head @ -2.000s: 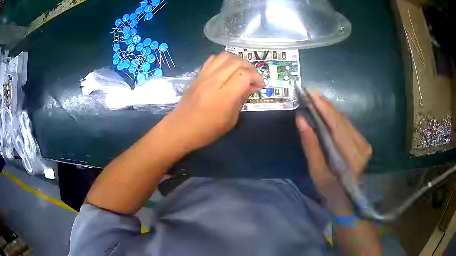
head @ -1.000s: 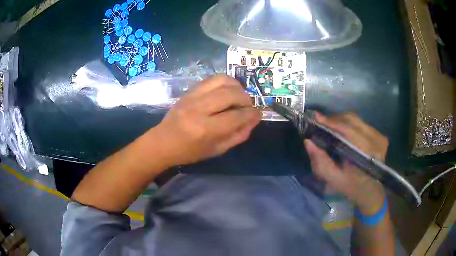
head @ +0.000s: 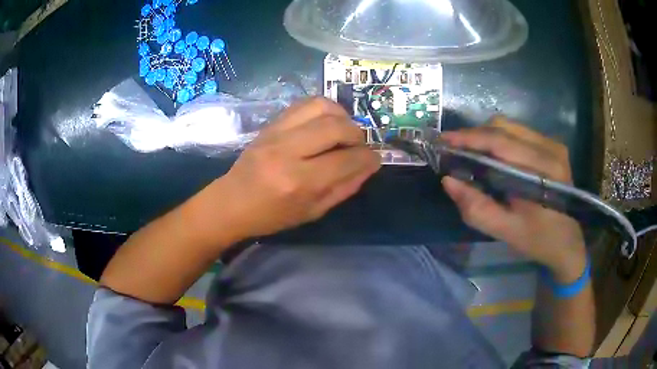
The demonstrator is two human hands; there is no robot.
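The open white socket housing point(head: 330, 72) lies on the dark green mat, with a green circuit board point(head: 414, 108) and dark lead wires inside. My left hand point(head: 302, 169) is at its lower left corner, fingertips pinched together; what they pinch is hidden or too small to tell. My right hand point(head: 515, 191) holds the dark soldering iron point(head: 497, 171), its tip low inside the housing near my left fingertips. The bagged cord point(head: 209, 124) lies left of the housing, partly behind my left hand.
A clear fume hood point(head: 407, 32) hangs just beyond the housing. A pile of blue discs point(head: 173, 61) lies at the upper left. Bagged units point(head: 25, 194) lie at the left edge. A cardboard tray point(head: 609, 86) with silvery pins point(head: 630, 180) is at the right. The iron's cord trails right.
The iron has swung from steep to flatter, and its tip has moved from the board's right side to the housing's lower edge. My left hand has moved down to the lower left corner.
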